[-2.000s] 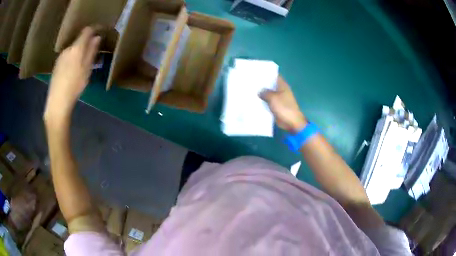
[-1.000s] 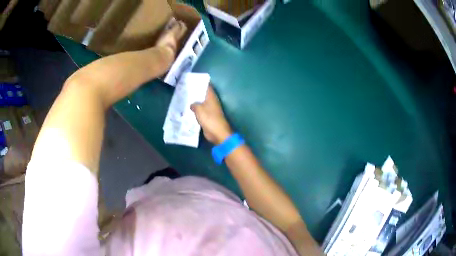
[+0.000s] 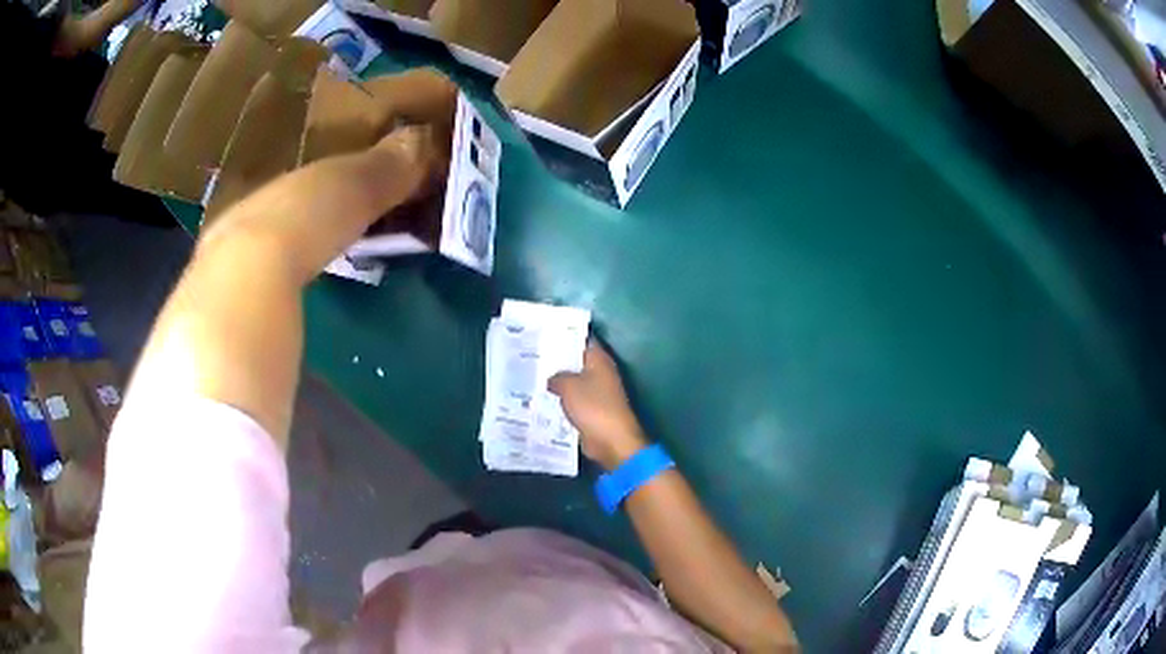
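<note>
My right hand [image 3: 598,404], with a blue wristband, holds a stack of white printed leaflets [image 3: 528,390] over the green bench, thumb on top. My left hand [image 3: 416,156] reaches into the nearest open retail box [image 3: 477,192], brown inside with a white printed side. Its fingers are blurred and partly hidden by the box and my wrist, so I cannot tell whether it holds anything. More open boxes stand in a row behind and left of it, with flaps raised [image 3: 211,121].
Another open box [image 3: 627,160] stands at the top centre in a second row. Flat cartons [image 3: 978,575] lie stacked at the lower right. A raised shelf edge [image 3: 1100,64] runs at the upper right. Brown cartons and blue packages [image 3: 38,332] lie on the floor at left. A person's arm [image 3: 96,26] shows at upper left.
The view has shifted, and more boxes show at the top. My left hand is still inside a box. My right hand still holds the leaflets, now farther from the boxes.
</note>
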